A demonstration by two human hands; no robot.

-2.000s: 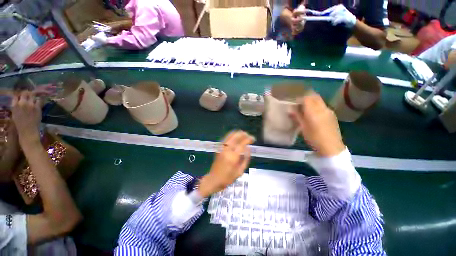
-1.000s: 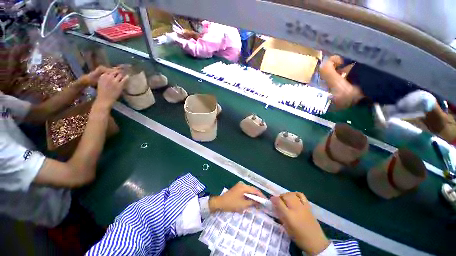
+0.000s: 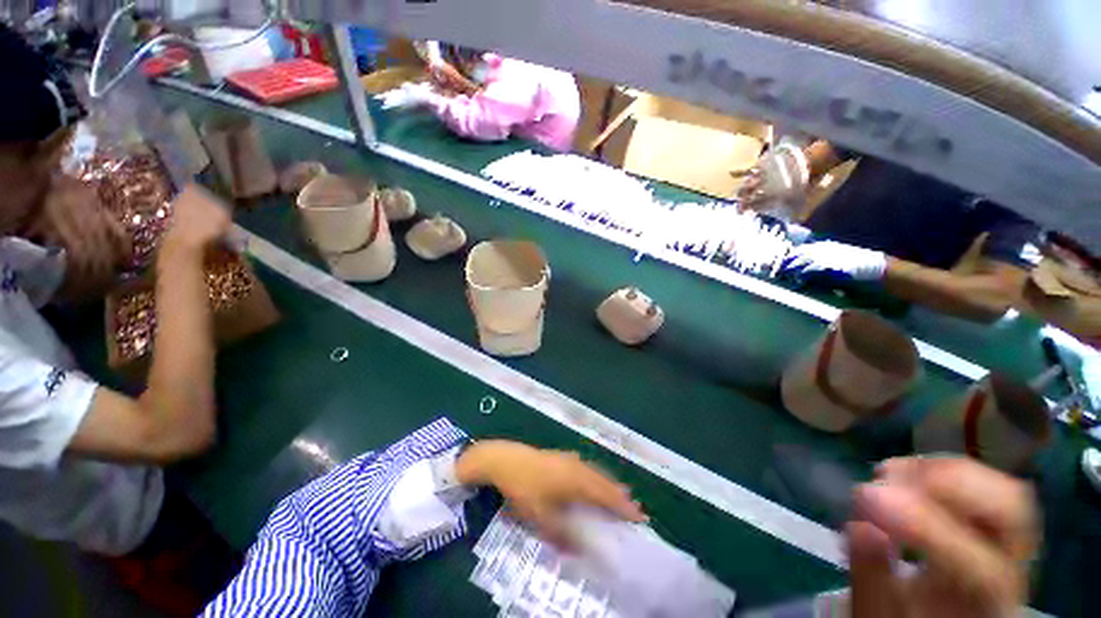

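My left hand [image 3: 549, 483] is blurred, its fingers closed over the top edge of a plain pale sheet [image 3: 658, 570], above printed label sheets [image 3: 531, 577]. My right hand [image 3: 948, 531] is raised at lower right, strongly blurred, with curled fingers; whether a tiny label is in them cannot be told. Beige cup-shaped housings stand on the green line: one in the middle [image 3: 507, 316], one to its left [image 3: 362, 248], and two with red-brown bands at right [image 3: 833, 392], [image 3: 966, 423]. The farthest right one is partly behind my right hand.
A beige base [image 3: 630, 316] lies between housings. A pale strip [image 3: 531, 392] runs lengthwise. Clear rings [image 3: 488, 404] lie nearer. At left, a worker's arm [image 3: 181, 362] is beside a box of copper-coloured pieces [image 3: 139, 326]. White rods [image 3: 604, 199] and gloved workers are across. A metal frame [image 3: 797, 85] crosses above.
My right hand has left the sheet and moved right and up. My left hand has shifted slightly left over the sheet. One of the two middle bases no longer shows. The left worker's hands have moved back.
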